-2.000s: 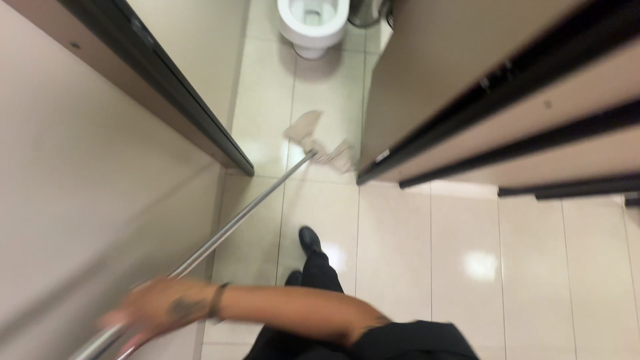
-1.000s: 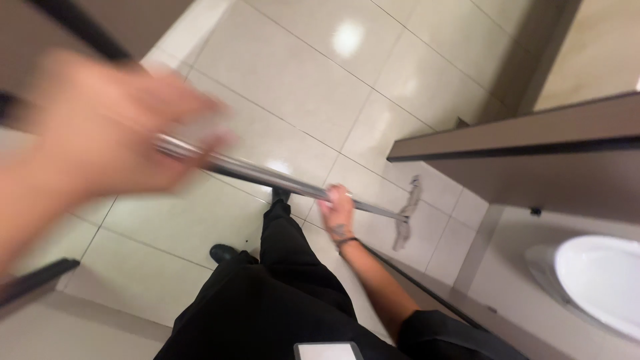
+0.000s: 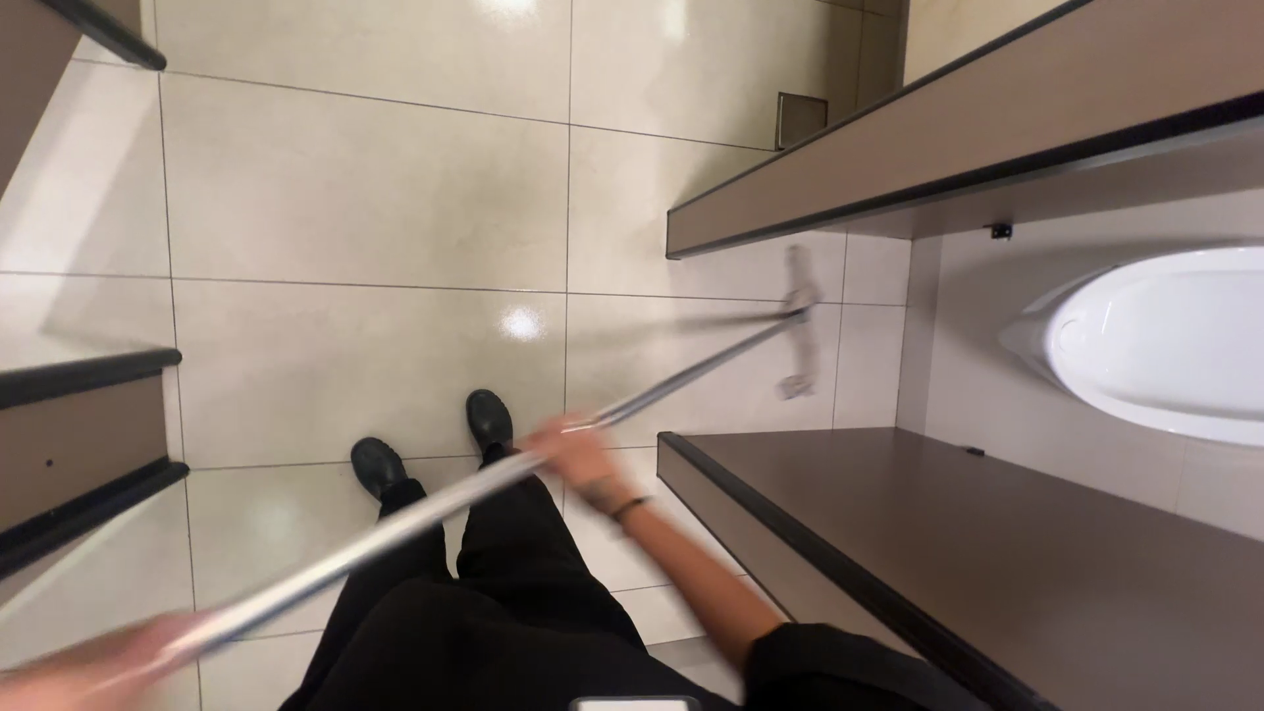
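A long metal pole (image 3: 395, 533) runs from the lower left up to the right across the view. My left hand (image 3: 109, 657), blurred at the bottom left, is closed around its near part. Farther along, my right hand (image 3: 578, 459), with a dark band at the wrist, grips the pole near its middle. At the pole's far end a light beige cloth (image 3: 802, 346) lies spread on the tiled floor, between two partition ends. The cloth is slightly blurred.
Brown partition panels with black edges stand at the right (image 3: 849, 553), upper right (image 3: 889, 158) and left (image 3: 79, 444). A white urinal (image 3: 1165, 341) is on the wall between the right-hand panels. A square floor drain (image 3: 801, 120) lies near the upper panel. My black shoes (image 3: 489, 420) stand on light tiles.
My left hand, near the upper left one second ago, is now at the lower left on the pole. The toilet bowl and stall seen two seconds ago are out of view as the view has turned.
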